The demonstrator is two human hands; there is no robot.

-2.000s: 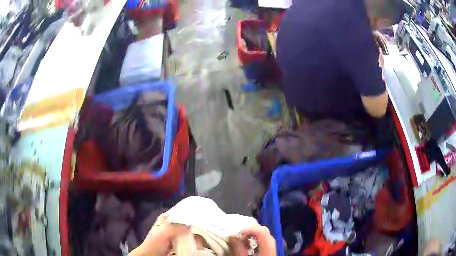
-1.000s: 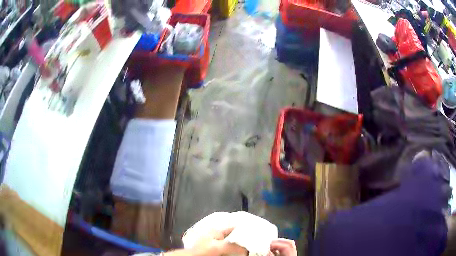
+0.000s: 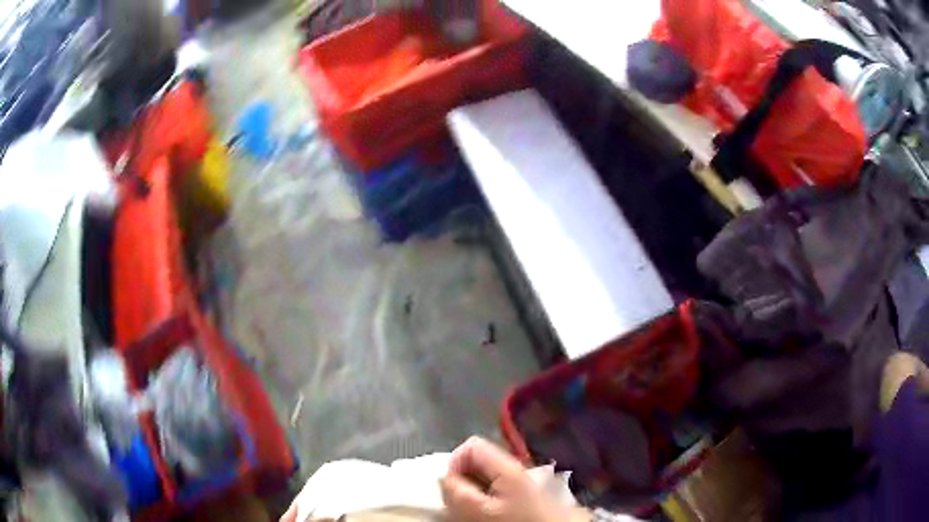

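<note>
A cream garment piece (image 3: 372, 491), folded or bunched, is at the bottom middle of the view, cut off by the lower edge. My right hand (image 3: 496, 487) is bare and lies over its right part, with fingers curled onto the cloth. Only a small bit of my left hand (image 3: 290, 513) shows at the cloth's left end, at the bottom edge; its fingers are mostly hidden.
A grey aisle floor (image 3: 377, 357) lies ahead. Red crates stand at left (image 3: 146, 270), ahead (image 3: 407, 112) and lower right (image 3: 514, 423). A white board (image 3: 565, 224) lies beside the right table. Dark cloth (image 3: 784, 265) and a person's purple sleeve (image 3: 905, 459) are at right.
The view has moved along the aisle and tilted; the crates ahead and the red bag look nearer. My right hand has come over the cloth, and my left hand has shifted to its left end.
</note>
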